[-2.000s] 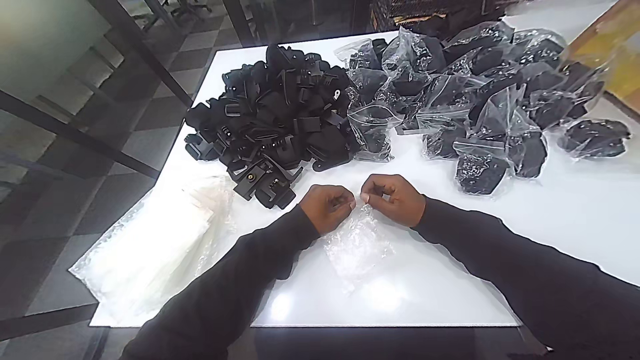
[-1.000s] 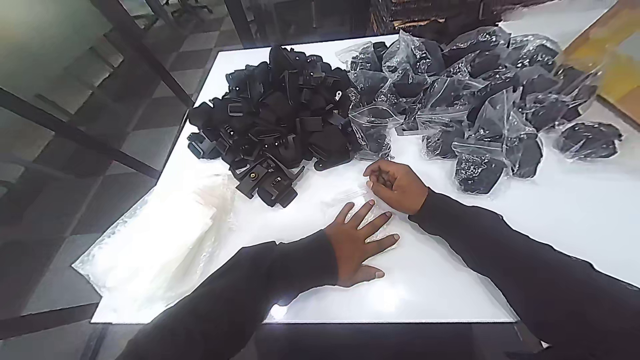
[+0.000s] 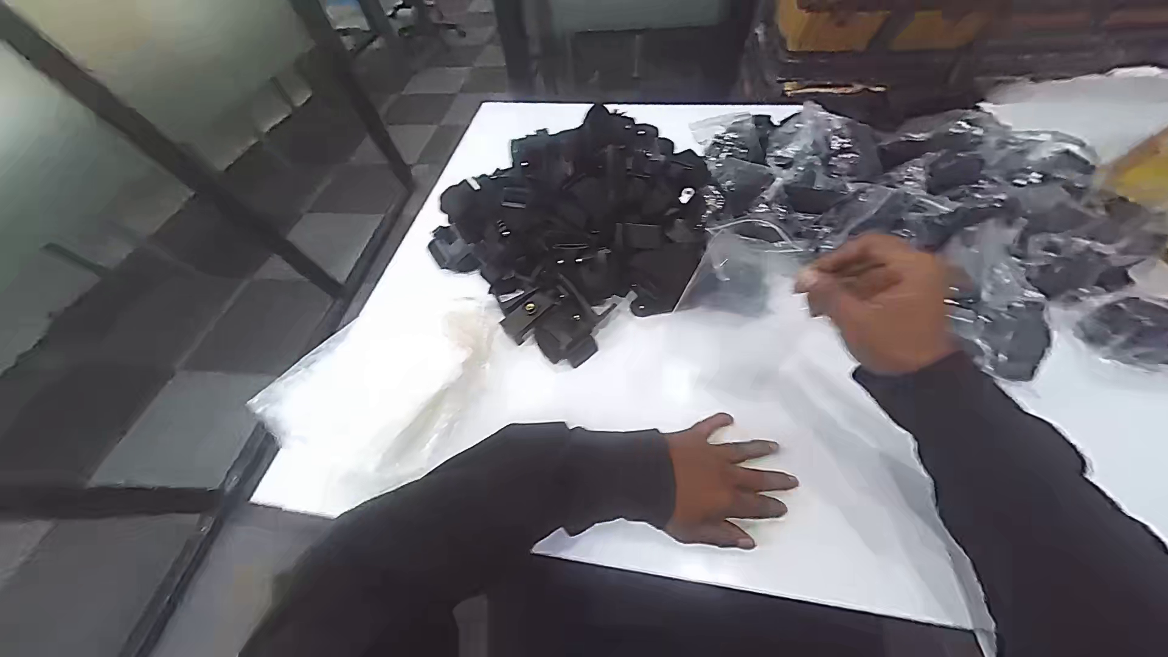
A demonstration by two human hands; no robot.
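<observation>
My left hand (image 3: 730, 484) lies palm down near the front edge of the white table (image 3: 639, 561), fingers spread, holding nothing. My right hand (image 3: 881, 301) is raised and blurred, its fingers bent together; whether something thin is between them I cannot tell. Left of its fingertips is a clear plastic bag (image 3: 739, 269) with something dark in or behind it. A heap of loose black plastic parts (image 3: 584, 219) lies beyond my hands. To the left, a stack of clear plastic bags (image 3: 392, 401) overhangs the table's edge.
Several clear bags holding dark items (image 3: 912, 192) cover the back right, some right behind my right hand. A yellow item (image 3: 1141, 173) is at the far right. Metal frame posts (image 3: 356, 100) stand left of the table, over a checkered floor (image 3: 182, 420).
Two seconds ago both hands pinched a clear bag at the middle. My left hand then opened and spread on the table; my right hand has since moved toward the filled bags. The view has shifted.
</observation>
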